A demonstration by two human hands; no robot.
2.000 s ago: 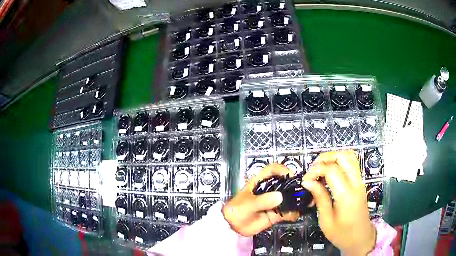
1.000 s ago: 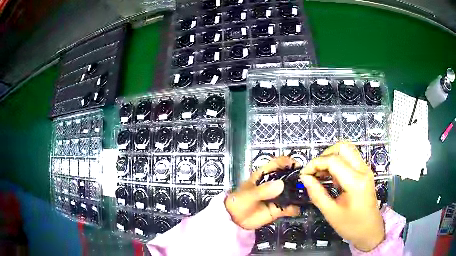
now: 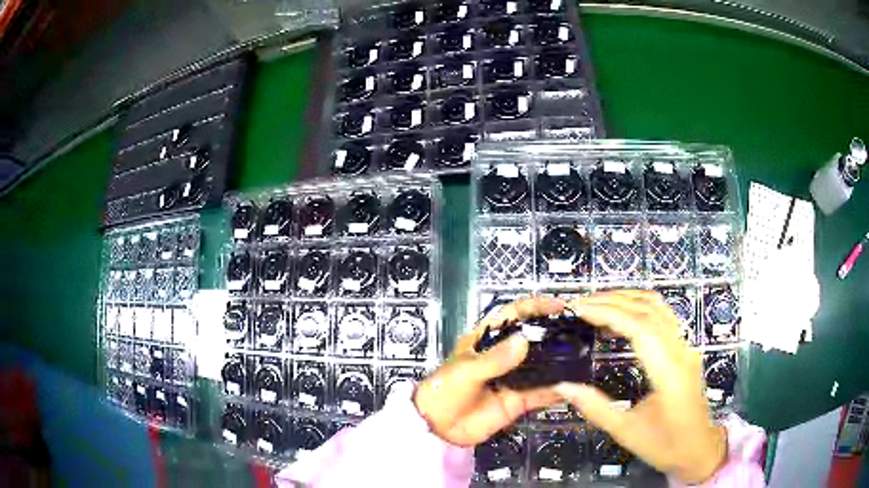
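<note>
A stack of round black units (image 3: 548, 355) is held over the lower middle of the right-hand clear tray (image 3: 610, 149). My left hand (image 3: 469, 389) grips the stack from the left, with the thumb on its front. My right hand (image 3: 657, 386) holds its right side, fingers on top and thumb below. One black unit (image 3: 564, 250) sits in the second pocket of that tray's second row; the other pockets of this row show a crosshatched base. The top row holds black units with white labels. My hands hide part of the lower rows.
Another clear tray (image 3: 331, 239) of units is left of centre, with a smaller-looking one (image 3: 150, 315) farther left. A black tray (image 3: 457, 76) with labelled units is at the back, a sparse dark tray (image 3: 167, 114) back left. Paper (image 3: 777, 257), a white bottle (image 3: 838, 181) and a pink marker (image 3: 851, 260) are right.
A black unit now sits in the second pocket of the second row, which showed crosshatching before. The blue light on the stack is fainter, and my right hand spans the stack's side instead of pinching its face.
</note>
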